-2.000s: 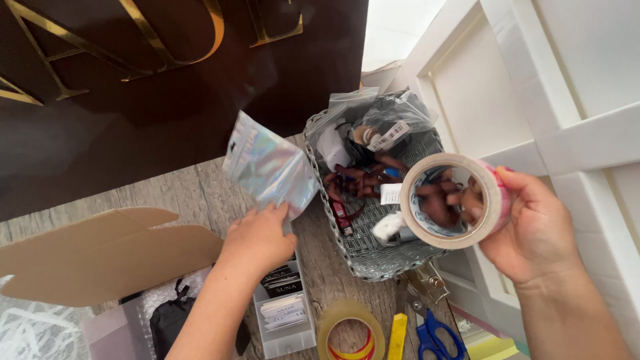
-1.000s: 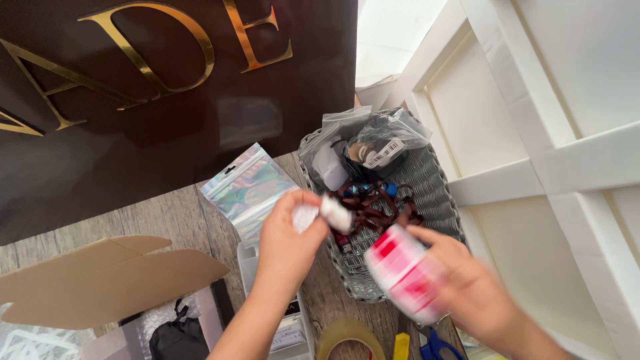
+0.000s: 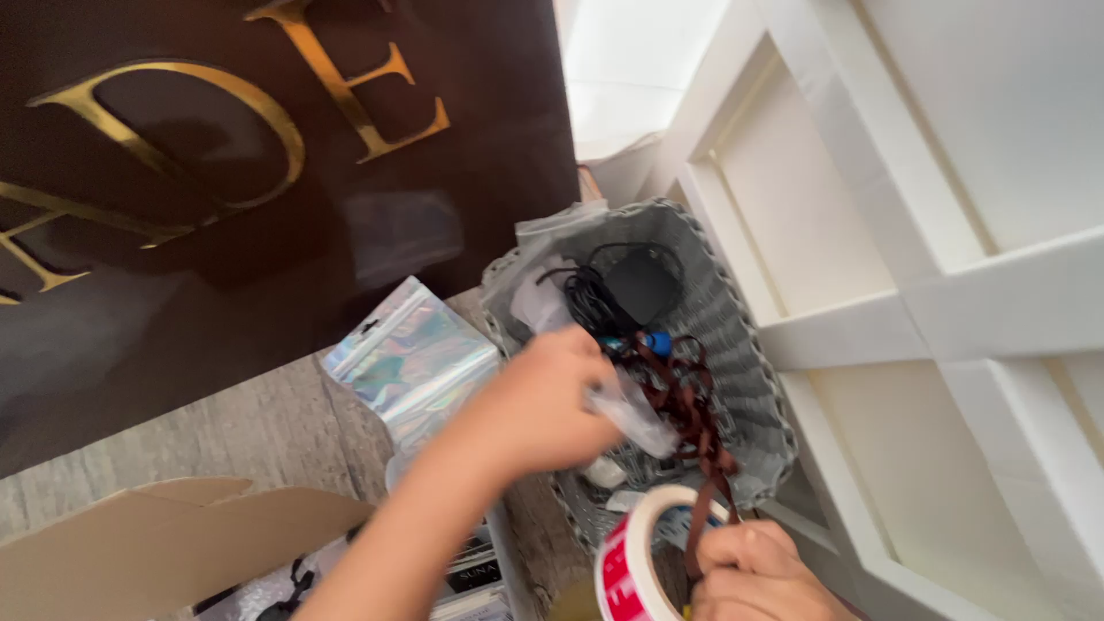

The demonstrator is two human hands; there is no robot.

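My left hand (image 3: 565, 405), blurred, is over the left side of a grey woven basket (image 3: 746, 345), its fingers closed on a crumpled clear plastic bag (image 3: 642, 418). At the basket's lower end my right hand (image 3: 759, 573) grips a roll of red and white printed tape (image 3: 625, 569) and a tangled brown ribbon (image 3: 690, 405) that trails up into the basket. A black cable (image 3: 591, 302), a dark flat object (image 3: 642, 285), a blue item (image 3: 659, 343) and white pieces lie inside the basket. An iridescent zip pouch (image 3: 414, 362) lies beside it on the left.
A large dark brown bag or box (image 3: 345, 216) with gold letters stands at the upper left. White panelled furniture (image 3: 914, 319) borders the right. An open cardboard box (image 3: 172, 543) and a narrow tray (image 3: 509, 552) holding cards are at the bottom, on a wood-look surface (image 3: 285, 414).
The brown ribbon, in the basket before, now runs up to my right hand with the tape roll. The plastic bag at the basket's top has left its place, uncovering the black cable.
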